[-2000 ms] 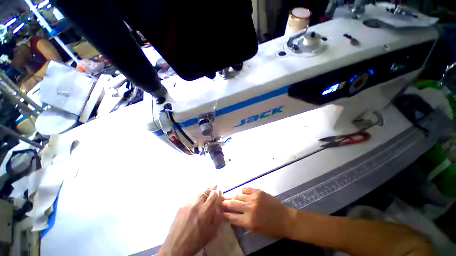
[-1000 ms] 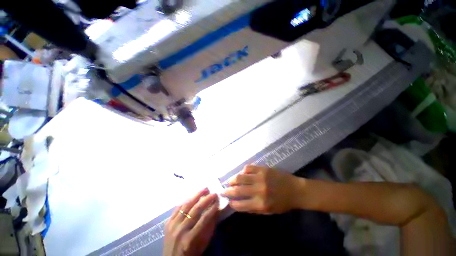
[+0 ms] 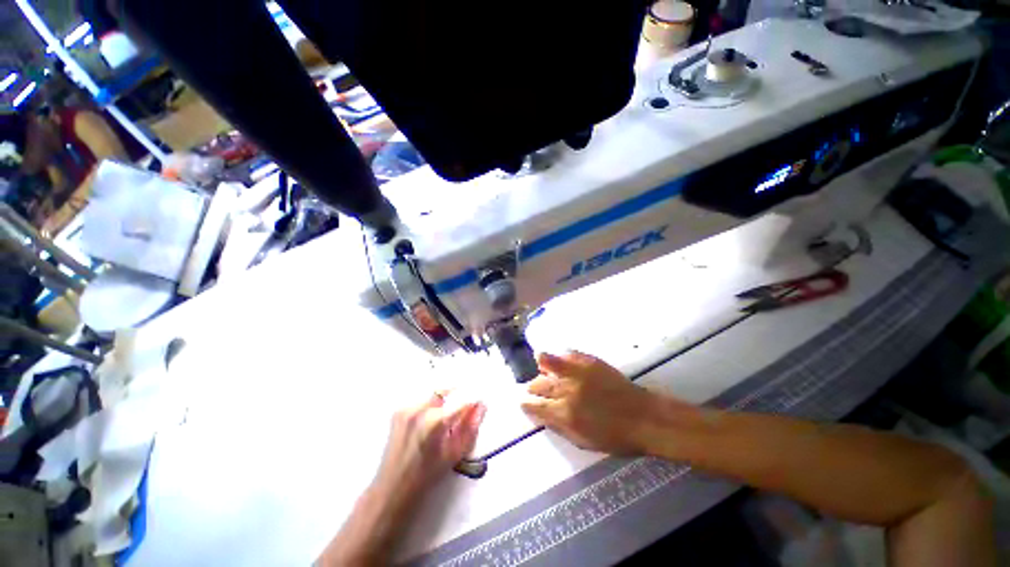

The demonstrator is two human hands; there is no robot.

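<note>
The white JACK sewing machine (image 3: 653, 155) stands across the table, its needle and presser foot area (image 3: 512, 346) at the left end of the head. My right hand (image 3: 581, 401) is just right of and below the needle area, fingers bent. My left hand (image 3: 434, 434) rests on the table, left of and below the needle, fingertips pointing at it. Strong glare washes out the surface between the hands, so I cannot make out a cloth piece or what the fingers hold.
Red-handled thread snips (image 3: 814, 288) lie under the machine arm. A grey ruled edge (image 3: 598, 504) runs along the table front. Pale scraps (image 3: 83, 443) hang at the left. A thread cone (image 3: 668, 24) stands behind the machine. A person (image 3: 83, 138) is at the far left.
The view has tipped down to the front edge and back up. Both hands have moved from that edge to the needle area and apart. The small white piece between them no longer shows.
</note>
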